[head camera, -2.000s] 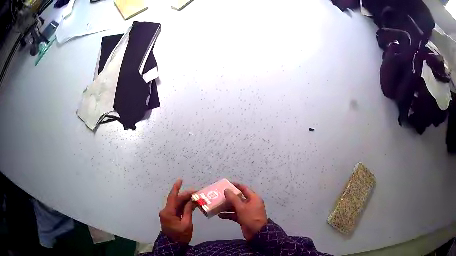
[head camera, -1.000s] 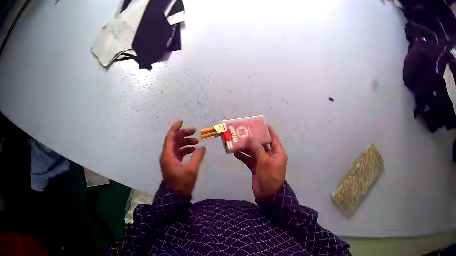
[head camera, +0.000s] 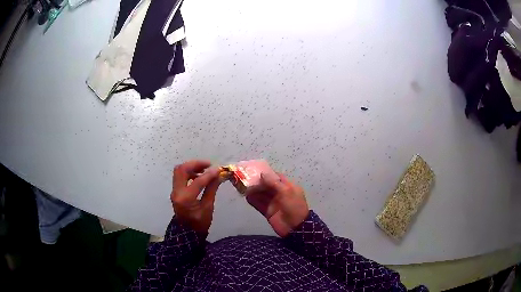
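Observation:
A small pink-white cigarette pack (head camera: 255, 172) with a red mark is held over the table near its front edge. My right hand (head camera: 281, 203) is closed around the pack from the right, with the thumb on its top face. Orange-yellow cigarette ends (head camera: 224, 173) stick out of the pack's left end. My left hand (head camera: 195, 193) has its thumb and fingertips at these ends and pinches there. The fingertips partly hide the ends and are slightly blurred.
Dark and off-white cut pieces (head camera: 149, 50) lie at the upper left of the white table (head camera: 297, 85). A dark garment heap (head camera: 479, 63) is at the upper right. A tan speckled block (head camera: 406, 198) lies at the right. A small dark bit (head camera: 364, 108) lies left of the heap.
The pack came open with its ends showing while my left hand was apart from it. My left fingertips have since closed on the ends. The pack now sits lower and further left in view.

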